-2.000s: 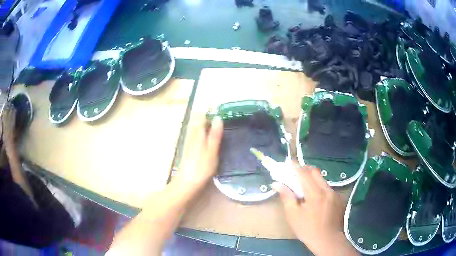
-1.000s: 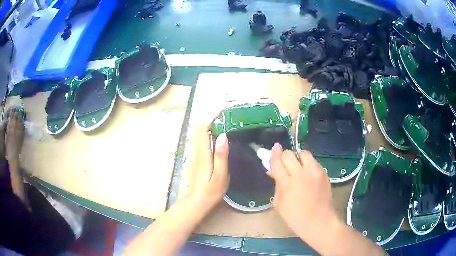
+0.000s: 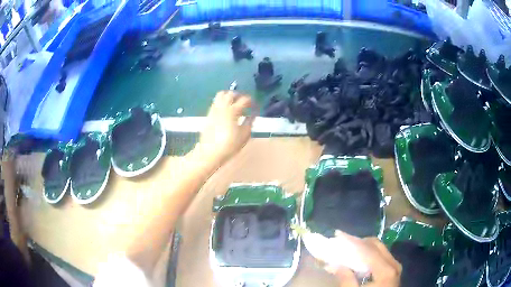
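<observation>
My left hand (image 3: 228,120) is over the pale strip (image 3: 185,124), left of the pile of black inserts (image 3: 358,101). Its fingers are bent, and whether they hold anything is not clear. My right hand (image 3: 372,263) is low at the right, shut on the white glue bottle (image 3: 333,250). The bottle's yellowish tip points left, at the right edge of a green housing (image 3: 255,235). That housing lies on the cardboard with its pale rim towards me and grey floor outlines showing. Another green housing (image 3: 344,202) with a dark middle lies right beside it, partly behind the bottle.
Green housings (image 3: 137,140) stand in a short row at left. More housings (image 3: 462,115) overlap at right. A blue bin (image 3: 73,84) is at the back left. Single black pieces (image 3: 267,75) lie on the green surface. Part of another person shows at the far left edge.
My left hand has let go of the housing and moved up and away to the green surface. My right hand and the bottle have moved right. The view has shifted, so more of the back shows.
</observation>
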